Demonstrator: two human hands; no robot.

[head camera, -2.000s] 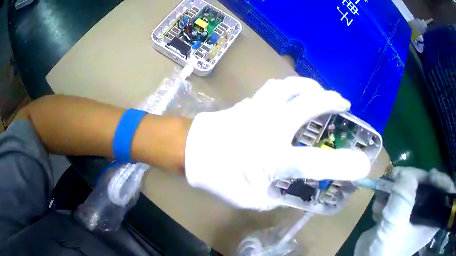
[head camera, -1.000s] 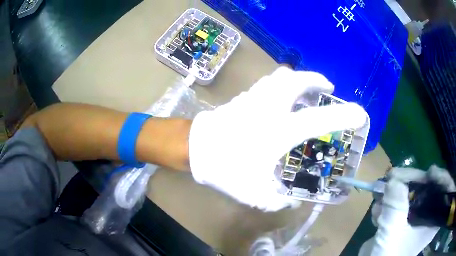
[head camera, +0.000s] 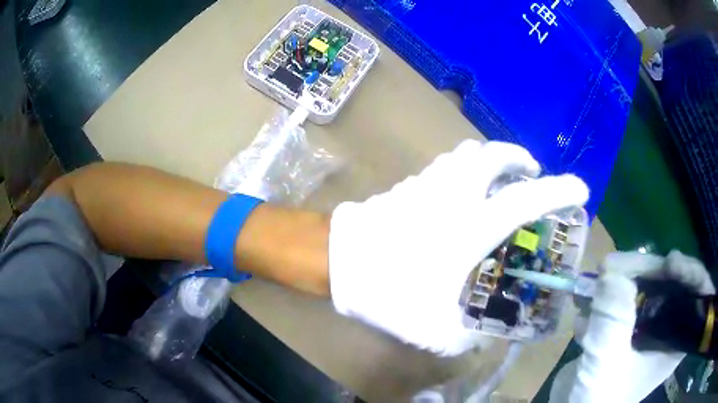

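My left hand (head camera: 433,252), in a white glove with a blue band on the bare wrist, holds a white square socket housing (head camera: 581,232) by its edges. Inside show a green circuit board with a yellow block (head camera: 527,239) and a black block (head camera: 501,311). My right hand (head camera: 618,330), white-gloved, grips a black electric screwdriver (head camera: 673,316). Its pale shaft (head camera: 551,281) reaches over the housing, with the tip near the middle of the parts. Whether the tip touches anything cannot be told. The thumb and fingers hide part of the housing.
A second open socket housing (head camera: 253,69) lies on the tan cardboard (head camera: 165,102) at the back, its white cord running into a clear plastic bag (head camera: 303,169). A large blue stack (head camera: 543,86) lies behind my hands. Dark green surface (head camera: 63,71) shows at the left.
The held housing first moved up and tilted, then came down a little. The screwdriver tip has moved left, from the housing's right side to over its middle. Both hands keep their holds.
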